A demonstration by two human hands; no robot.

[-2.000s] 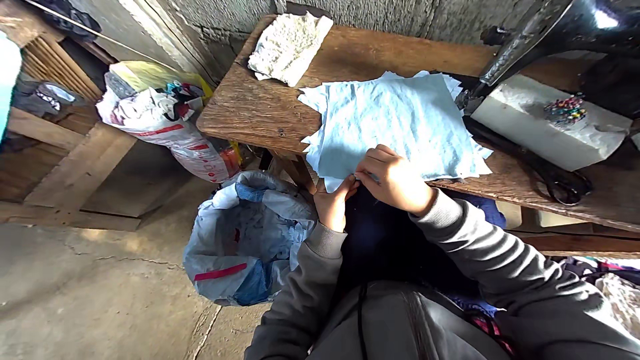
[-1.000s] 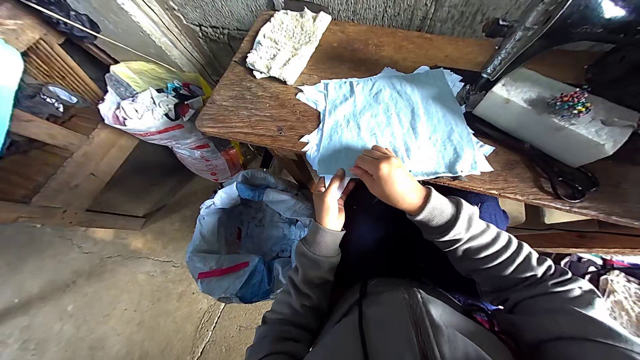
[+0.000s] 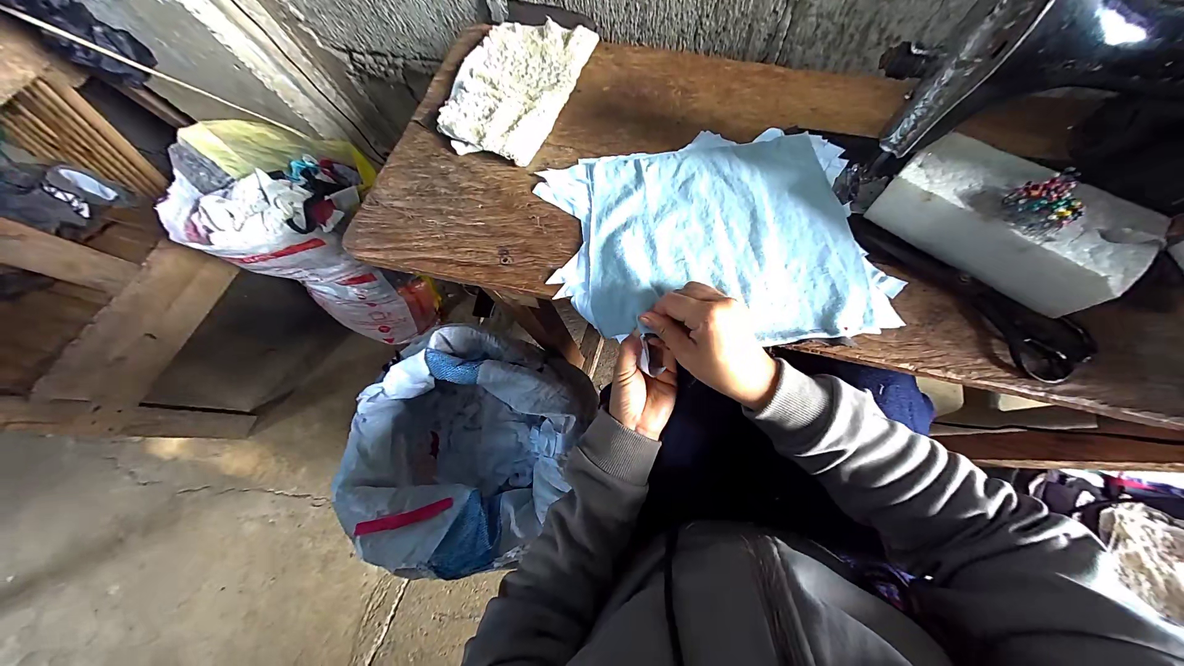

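A stack of light blue cloth pieces [image 3: 721, 231] lies at the front edge of a wooden sewing table [image 3: 444, 217]. My left hand [image 3: 643, 384] grips the near left corner of the cloth, just past the table edge, with a small fold of it between thumb and fingers. Close against it, my right hand [image 3: 717, 338] pinches the same corner, its fingertips bent down on the cloth. Whether a needle or other small tool is in the fingers cannot be seen. Black-handled scissors [image 3: 1036, 342] lie to the right of the stack.
A sewing machine [image 3: 999, 65] stands at the back right, beside a pale block [image 3: 1017, 231] holding colourful pins [image 3: 1045, 199]. A cream textured cloth [image 3: 518, 88] lies at the back left. Below are an open sack [image 3: 398, 527] and a filled plastic bag [image 3: 305, 268].
Both hands stay at the near left corner of the cloth. The left hand's fingers have turned and curled, and a small folded bit now shows between them.
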